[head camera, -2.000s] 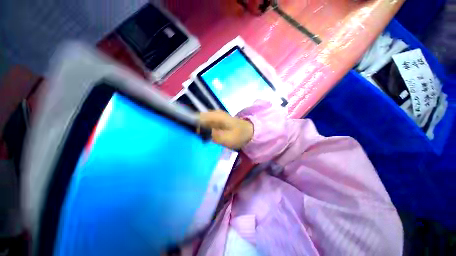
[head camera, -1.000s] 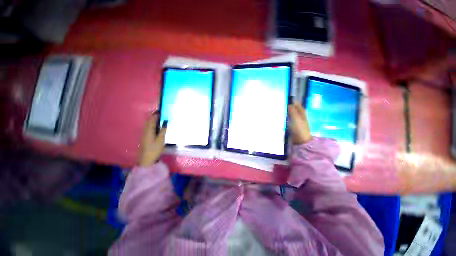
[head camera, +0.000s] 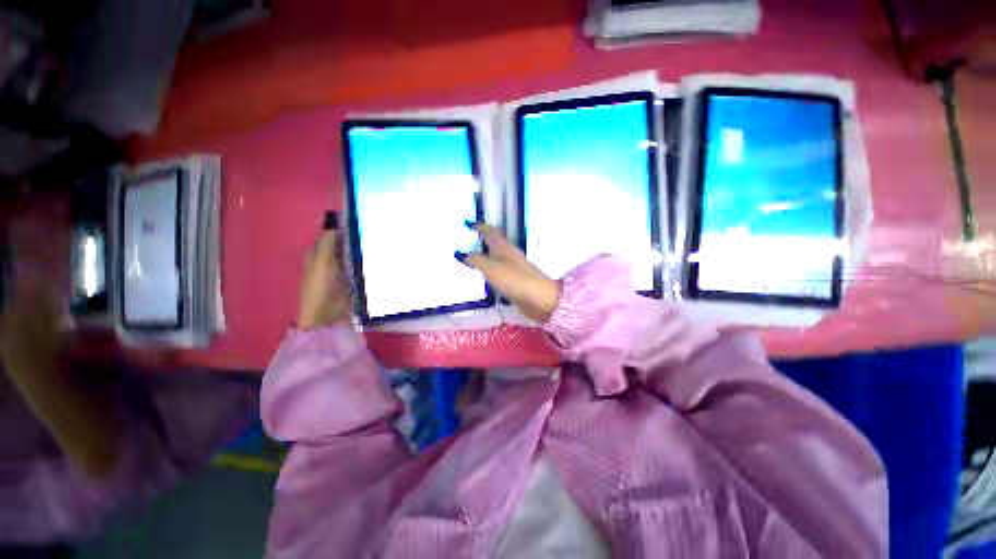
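Three lit tablets lie in a row on white sleeves on the bench: the left tablet (head camera: 415, 224), the middle tablet (head camera: 587, 180) and the right tablet (head camera: 768, 197). My left hand (head camera: 323, 273) is upright at the left tablet's left edge, with a dark tip on one finger; whether it grips the edge is unclear. My right hand (head camera: 508, 271) reaches over the left tablet's right edge, two dark-tipped fingers apart at the screen. It holds nothing. The middle tablet's lower part is partly hidden by my right hand and sleeve.
A stack of sleeved tablets (head camera: 153, 251) stands at the left, beside another person's blurred arm (head camera: 55, 371). Another stack (head camera: 677, 20) is at the back of the red-pink bench (head camera: 273, 142). A blue bin (head camera: 890, 426) stands below the bench at the right.
The middle tablet now lies between the other two. My right hand has left its right edge and moved left to the left tablet. My left hand stays at the left tablet's left edge.
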